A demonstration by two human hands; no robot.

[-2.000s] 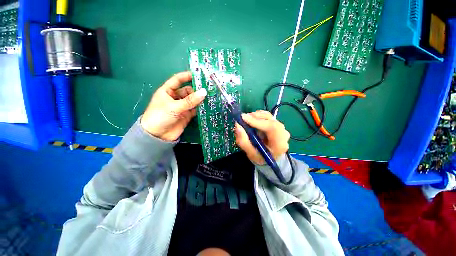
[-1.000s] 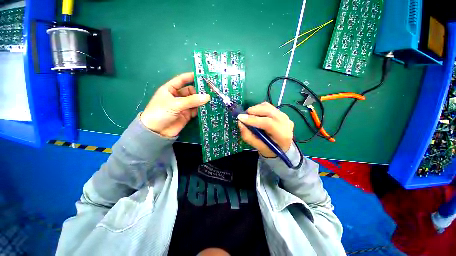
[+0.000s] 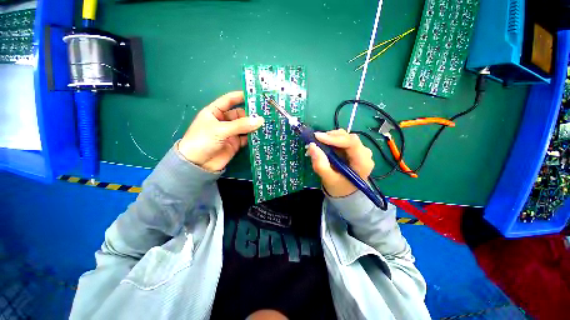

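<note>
A green PCB panel [image 3: 274, 150] with rows of silvery dots stands lengthwise in front of me, its near end over the mat's front edge. My left hand [image 3: 219, 132] grips its left edge, thumb on top and fingers partly hidden. My right hand [image 3: 340, 161] holds the dark blue soldering iron [image 3: 337, 164] like a pen. The iron's metal tip points up and left, at the panel's upper part, right of my left thumb. Whether it touches is too small to tell. Light glares on the panel's top. No solder wire is clearly visible in my left fingers.
Orange-handled cutters [image 3: 392, 140] lie right, within the looped black cord [image 3: 338, 115]. Yellow tweezers [image 3: 384, 48] cross the white line. Another panel [image 3: 439, 50] lies beside the blue soldering station [image 3: 509, 40]. A solder spool [image 3: 91, 61] stands left. A parts bin [image 3: 511, 215] is right, a blue tray [image 3: 53, 140] left.
The iron and my right hand have shifted slightly right, with the tip moving over the panel's upper part. My left hand and the panel are nearly where they were.
</note>
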